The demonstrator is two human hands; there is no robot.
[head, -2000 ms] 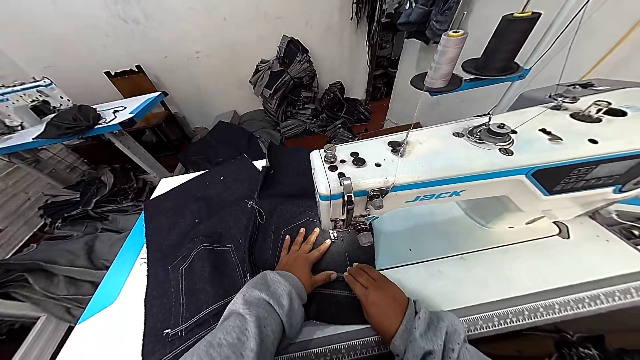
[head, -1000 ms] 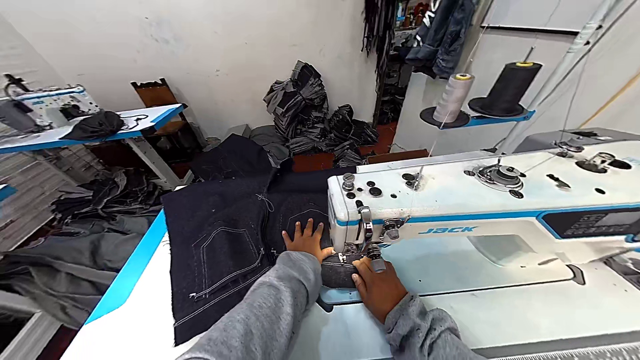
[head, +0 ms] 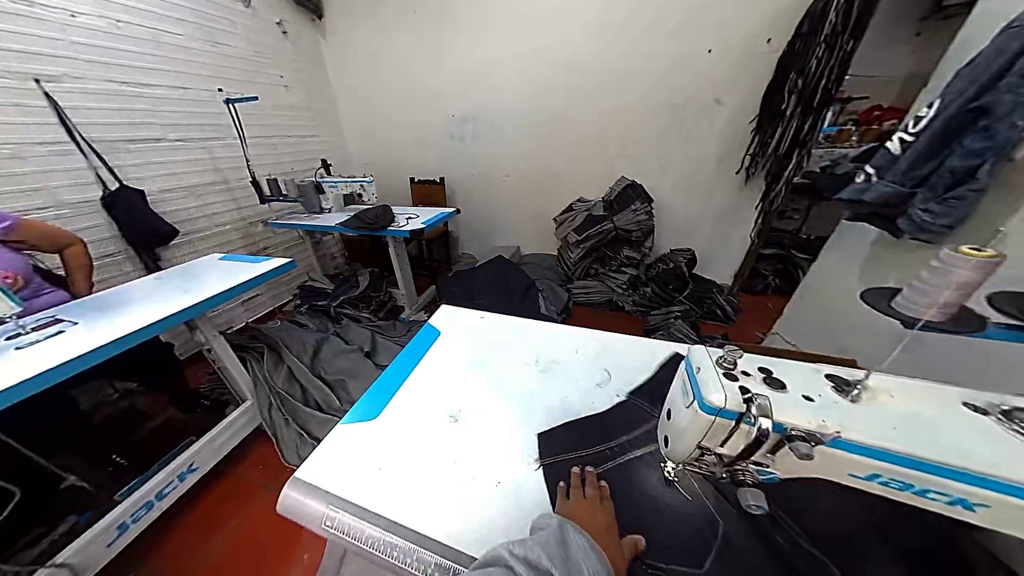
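Note:
My left hand [head: 594, 516] lies palm down, fingers spread, on dark denim fabric [head: 676, 520] with light stitched lines, left of the needle area of a white and blue Jack sewing machine [head: 864, 448]. The fabric runs under the machine's head and on beneath its arm to the right. Loose thread hangs by the presser foot [head: 670, 472] over the cloth. My right hand is outside the view.
Around the white table [head: 480, 400] are a second sewing table [head: 144, 320] with a person's arm [head: 60, 248] beside it, a farther machine [head: 348, 192], bundled denim pieces [head: 608, 228], grey cloth on the floor [head: 320, 384] and a thread cone [head: 948, 284].
The view has swung left. The denim that lay left of the machine now lies mostly at and under its head, turned differently. My right hand, earlier on the cloth, has left the view.

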